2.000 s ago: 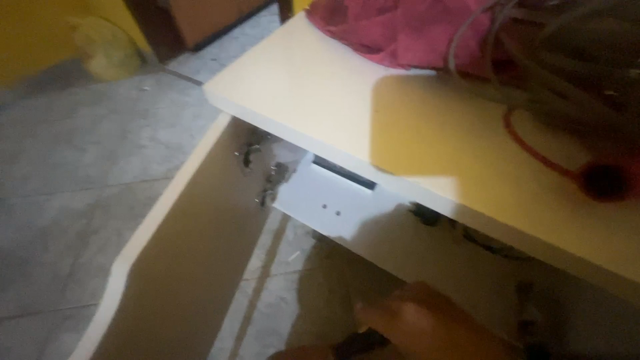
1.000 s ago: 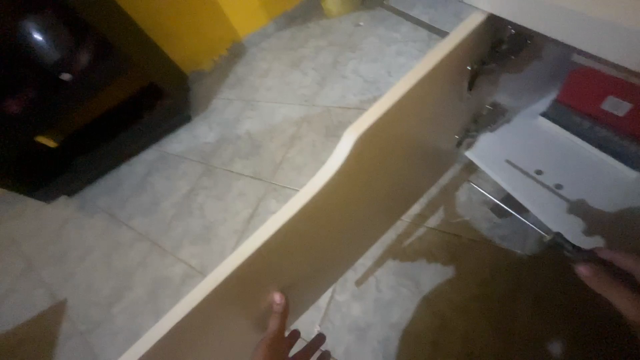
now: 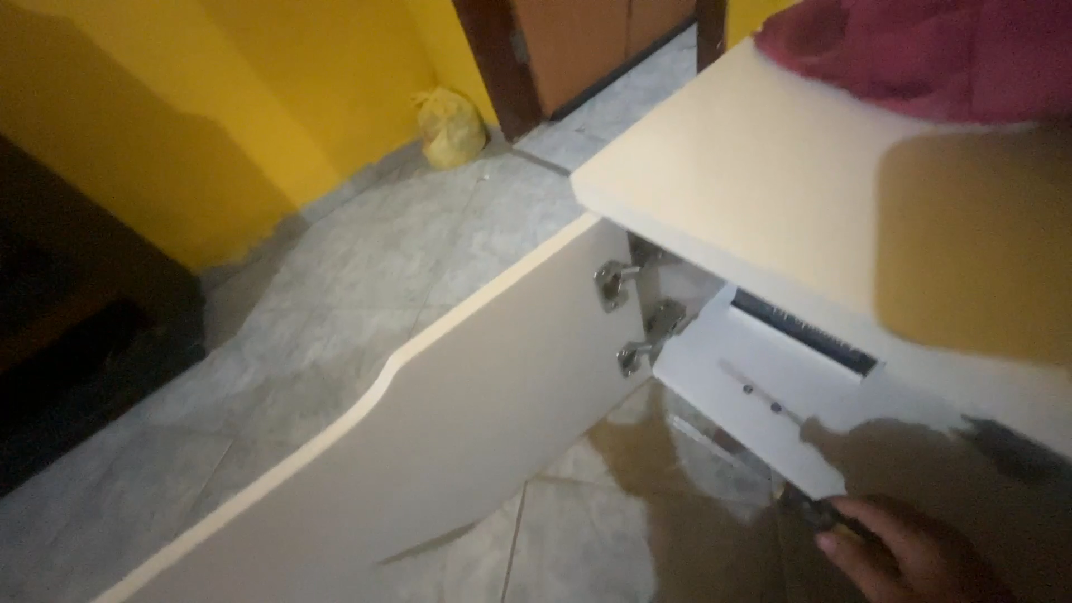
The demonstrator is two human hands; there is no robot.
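Observation:
At the lower right my right hand [image 3: 904,544] is closed on the dark handle of a screwdriver [image 3: 808,507], below the cabinet's inner shelf; its shaft is hard to make out. The white cabinet door [image 3: 469,402] stands open, its wavy edge upward. Two metal hinges, an upper one [image 3: 614,285] and a lower one [image 3: 632,358], sit at the door's end beside the cabinet. The white shelf [image 3: 712,377] bears two small dark holes or screws and a shadow of the hand and tool. My left hand is out of view.
Above the shelf, the white cabinet top [image 3: 712,159] juts out and carries a magenta cloth [image 3: 938,67]. A dark item [image 3: 804,331] lies under it. A yellow bag [image 3: 450,130] rests on the tiled floor [image 3: 352,285] by the wall and doorway. Dark furniture [image 3: 75,335] stands left.
My left hand, at the door's lower part one second ago, has left the view. The view has swung toward the cabinet top. My right hand still holds the screwdriver.

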